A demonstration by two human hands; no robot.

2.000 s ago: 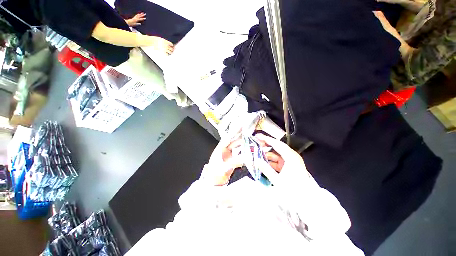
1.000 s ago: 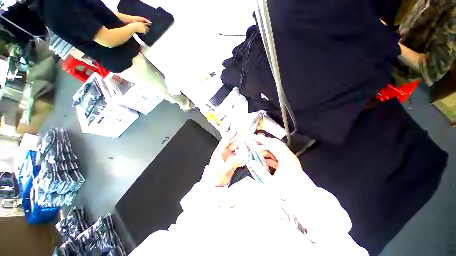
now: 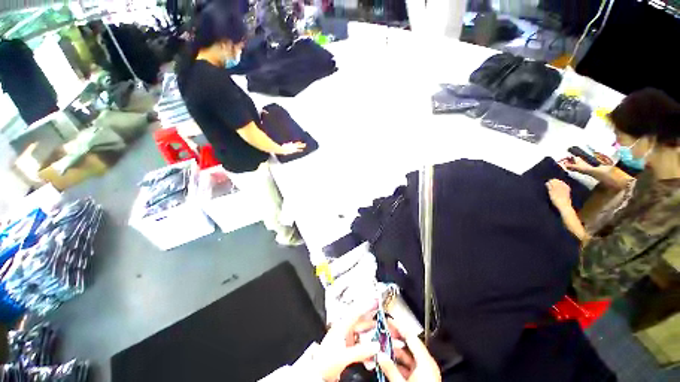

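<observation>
My left hand (image 3: pixel 352 345) and my right hand (image 3: pixel 411 357) are together at the bottom centre, partly cut off by the lower edge. Between their fingertips they hold a thin bundle of tags (image 3: pixel 384 336), seen edge-on, white with blue and dark parts. It looks like hang tags or labels, but the print is too blurred to read. White papers or packets (image 3: pixel 350 277) with a yellow bit lie at the table corner just beyond my hands. A wide pile of dark garments (image 3: pixel 499 246) lies to the right of them.
Pale cords (image 3: pixel 427 239) cross in front of the pile. A black board (image 3: pixel 224 332) is lower left. A person in black (image 3: pixel 224 112) and one in camouflage (image 3: pixel 634 216) work at the white table (image 3: pixel 358 164). White crates (image 3: pixel 168 213), packed polybags (image 3: pixel 56 254) and red stools (image 3: pixel 175 145) are around.
The view has tilted up, showing more of the table and both co-workers' masked heads. My hands now appear lower in the picture, still holding the tags.
</observation>
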